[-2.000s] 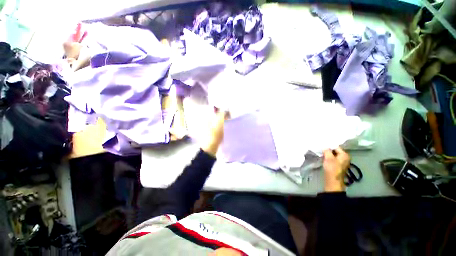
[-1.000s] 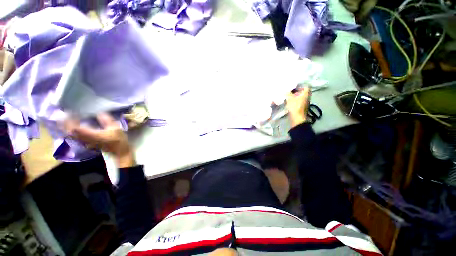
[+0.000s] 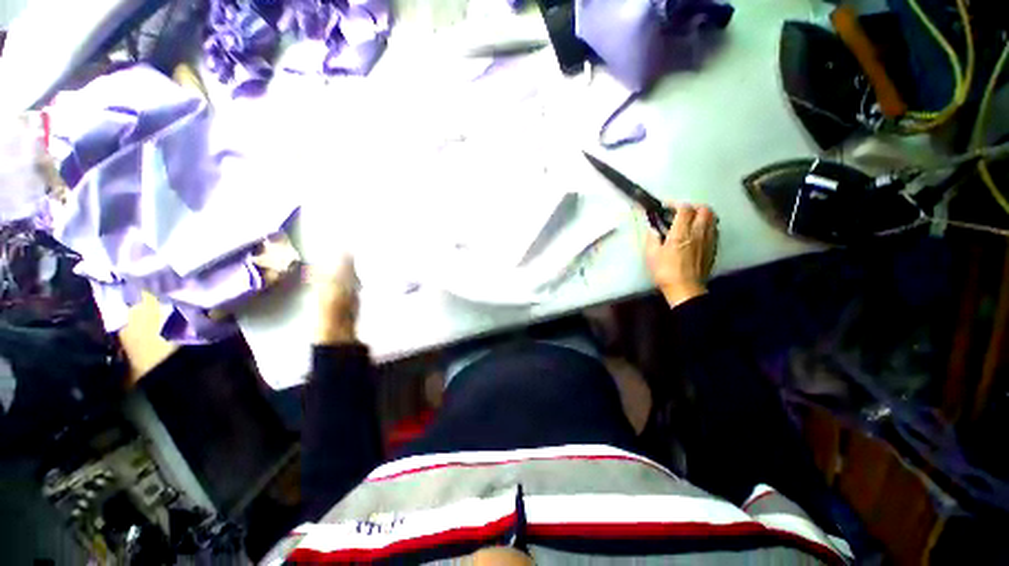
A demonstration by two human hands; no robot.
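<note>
My right hand (image 3: 685,250) is closed around the handles of black shears (image 3: 628,189), whose blades look closed and point up and left over the table. My left hand (image 3: 335,301) is near the table's front edge at the left; it is blurred and washed out by glare, and whether it holds anything cannot be told. White sheets (image 3: 520,238) lie between my hands, their outlines mostly lost in glare. A crumpled lilac fabric heap (image 3: 144,188) lies to the left of my left hand.
Two dark irons (image 3: 824,199) with cables rest at the right of the white table (image 3: 708,133). Lilac crumpled pieces (image 3: 653,39) lie at the back right and a darker lilac pile (image 3: 293,39) at the back left. A thin lilac strip (image 3: 622,124) lies beyond the shears.
My right hand has let go of the white material and taken hold of the shears. The lilac piece near my left hand is down on the left heap, and that hand has moved right.
</note>
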